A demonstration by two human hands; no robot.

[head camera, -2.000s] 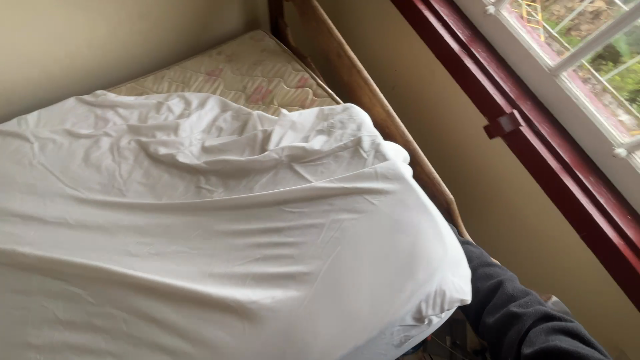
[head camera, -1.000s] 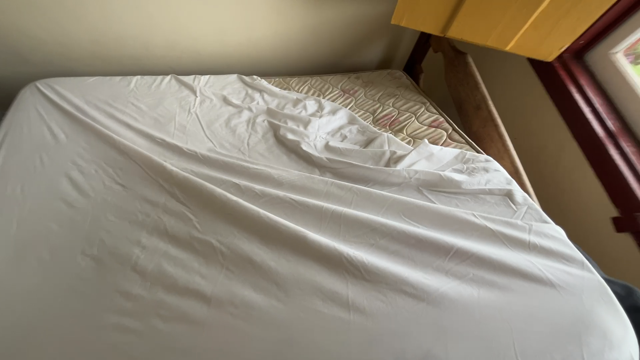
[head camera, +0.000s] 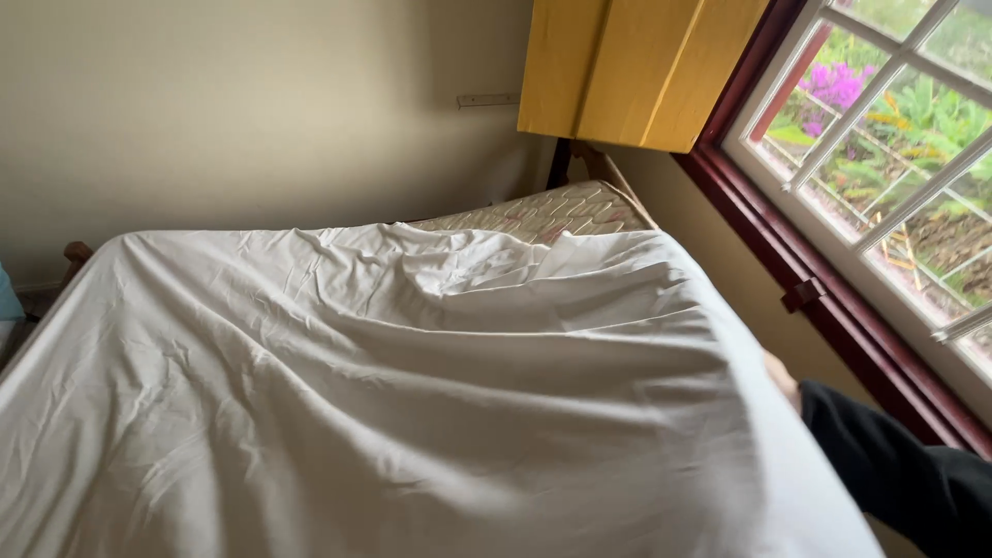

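Observation:
A white fitted sheet (head camera: 496,403) lies over most of a mattress, wrinkled and bunched toward its far edge. Beyond that edge, the patterned quilted top of the mattress (head camera: 542,213) shows at the far right corner. My right hand (head camera: 783,380), below a dark sleeve, is at the sheet's right side. Only a small part of the hand shows, its fingers are hidden behind the sheet, and whether they grip it cannot be told. My left hand is out of view.
Along the right run a wall and a window with a dark red frame (head camera: 833,310). A yellow wooden shutter (head camera: 612,74) hangs over the far corner. Wooden bed parts stand at the far right corner and at the left, where a wooden post (head camera: 76,256) shows.
The view has shifted, bringing the window and shutter more into sight. Part of my right hand now shows beside the sheet; two seconds ago only the dark sleeve was visible.

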